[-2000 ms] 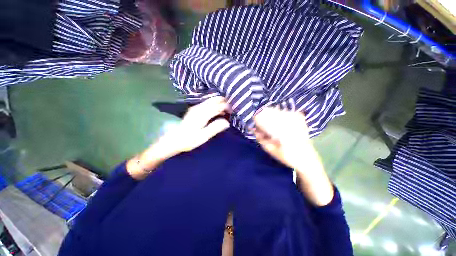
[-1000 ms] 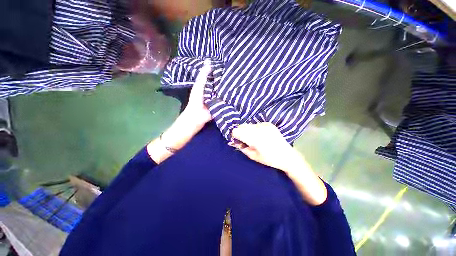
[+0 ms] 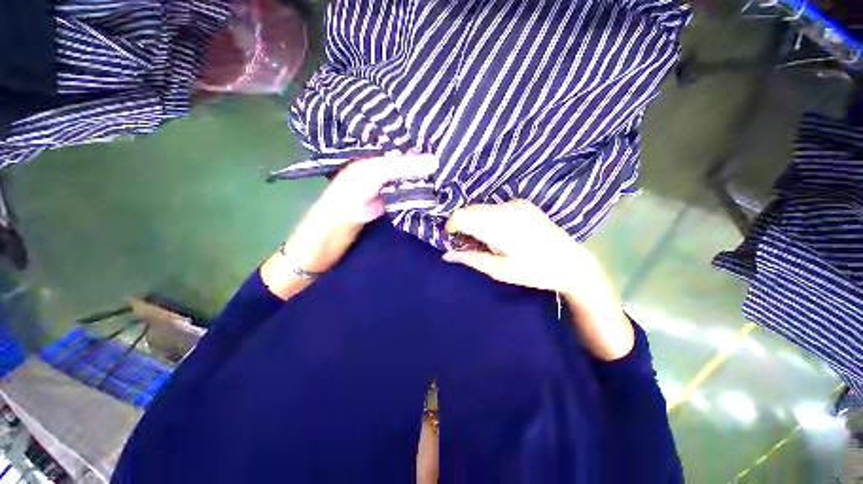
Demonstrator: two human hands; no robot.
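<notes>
A navy-and-white striped garment [image 3: 530, 95] lies bunched in front of my lap, with a small fold gathered between my hands. My left hand [image 3: 364, 194] holds the garment's near edge, its fingers over the stripes. My right hand [image 3: 516, 244] pinches the same edge to the right, fingers curled. Something small and dark shows at its fingertips, too small to tell. A pointed striped end [image 3: 308, 169] sticks out to the left of my left hand. A short white strand hangs by my right wrist. No needle can be made out.
More striped cloth [image 3: 114, 80] hangs at the upper left, beside a clear reddish plastic bag or tub [image 3: 251, 47]. Another striped garment [image 3: 814, 274] hangs at the right. A blue rail [image 3: 823, 26] crosses the upper right corner. A blue crate [image 3: 109, 364] stands lower left on the green floor.
My left hand has come down from the garment's upper fold to its near edge beside my right hand. The striped fold between the hands has turned more crosswise. The pointed striped end now shows.
</notes>
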